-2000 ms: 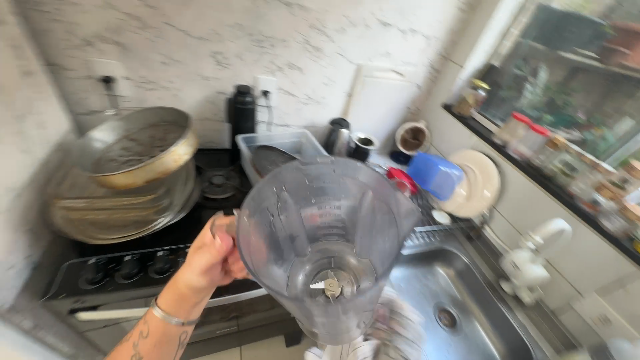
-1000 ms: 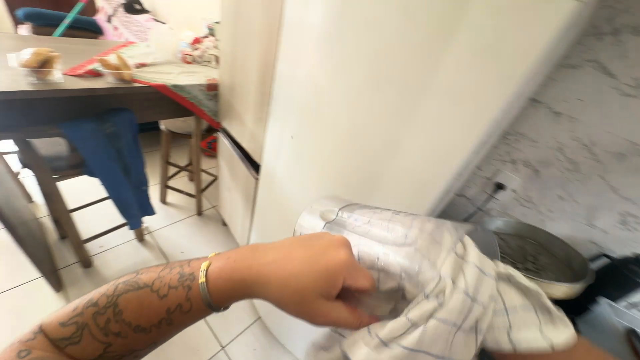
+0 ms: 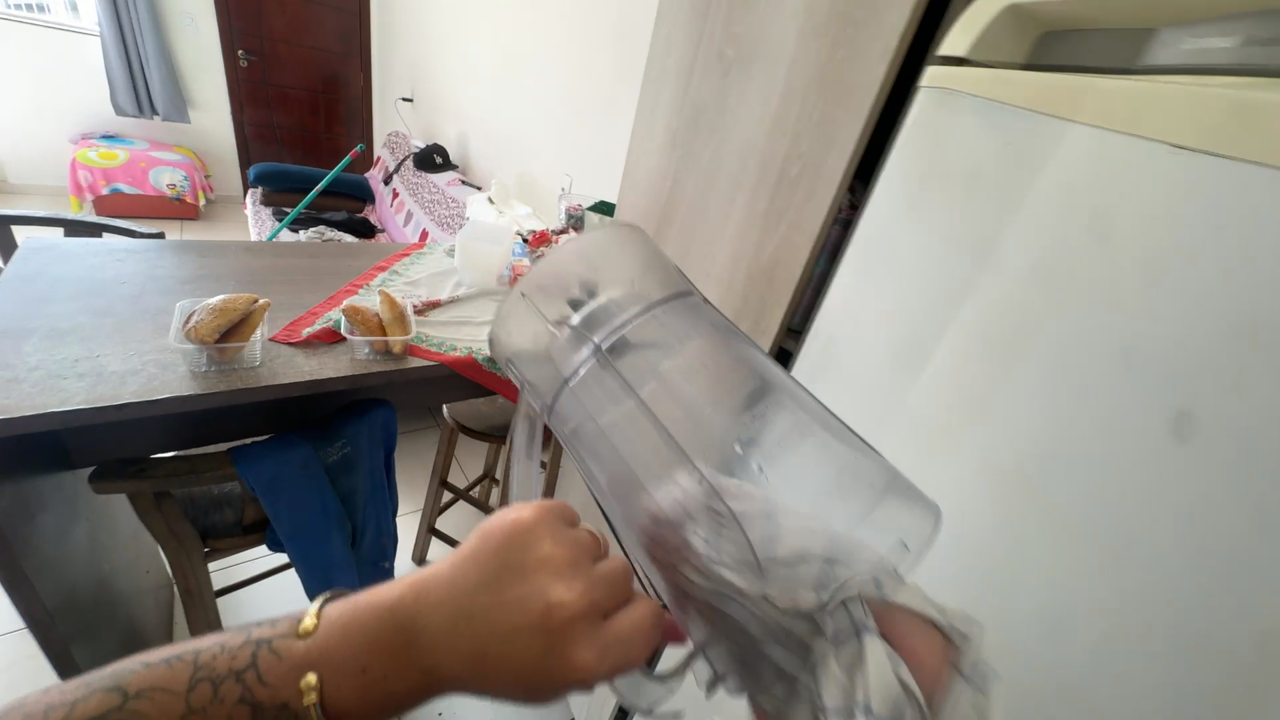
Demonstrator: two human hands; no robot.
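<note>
A clear plastic blender jar (image 3: 700,400) is held tilted, its base up to the left and its mouth down to the right. My left hand (image 3: 540,600), with gold bracelets at the wrist, is closed on the jar's handle near the mouth. A white checked dish cloth (image 3: 850,640) is bunched at and inside the mouth. My right hand (image 3: 915,645) is mostly hidden by this cloth and grips it there, partly seen through the blurred plastic.
A dark table (image 3: 120,330) stands left, with bread in two clear plastic containers (image 3: 222,350) (image 3: 385,345) and a red-edged tablecloth (image 3: 450,310). Below are a wooden stool (image 3: 490,415) and a chair with blue cloth (image 3: 330,490). A white refrigerator (image 3: 1050,380) rises close at right.
The view has swung from the stove and sink to the table and refrigerator. The jar, upright two seconds ago, is now tilted base up, and the cloth has come to its mouth.
</note>
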